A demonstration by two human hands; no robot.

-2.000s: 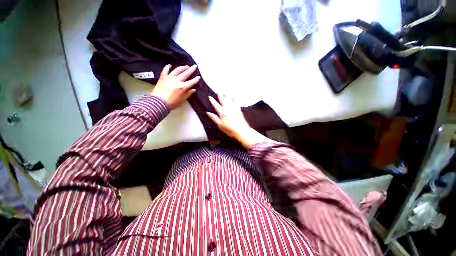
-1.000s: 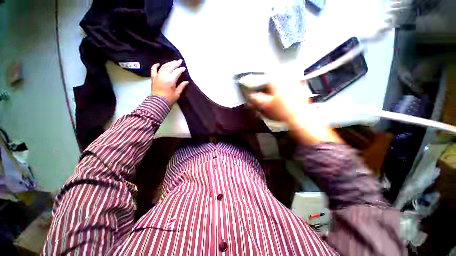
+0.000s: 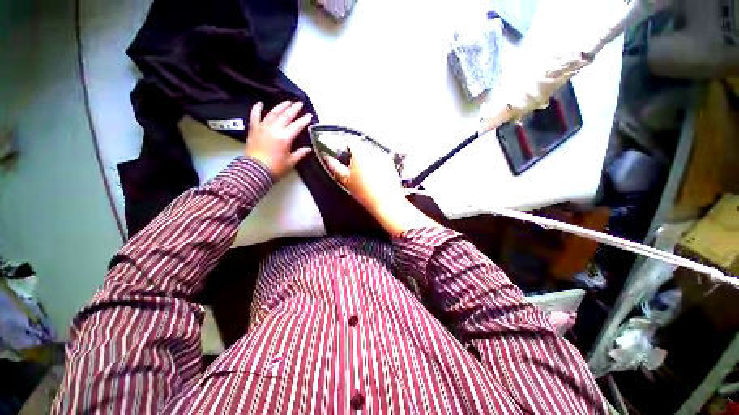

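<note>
The dark garment (image 3: 219,65) lies over the left part of the white table (image 3: 381,65), with a long narrow panel running down to the table edge at my body. A small white label (image 3: 226,124) shows on it. My left hand (image 3: 277,139) lies flat on the garment right of the label, fingers slightly spread. My right hand (image 3: 362,180) grips the handle of the steam iron (image 3: 356,139). The iron rests on the narrow panel, its tip pointing left, just right of my left hand. My right hand hides part of the iron and cloth.
The iron rest (image 3: 541,128) lies at the table's right. The cloth-wrapped steam hose (image 3: 551,69) runs to the upper right, and the pale cord (image 3: 600,235) runs right past the table edge. A grey-white crumpled piece (image 3: 476,58) and a small slab (image 3: 336,6) lie farther back.
The iron was on its rest and is now in my right hand on the dark panel. The hose and cord have come across with it. My left hand has stayed on the garment.
</note>
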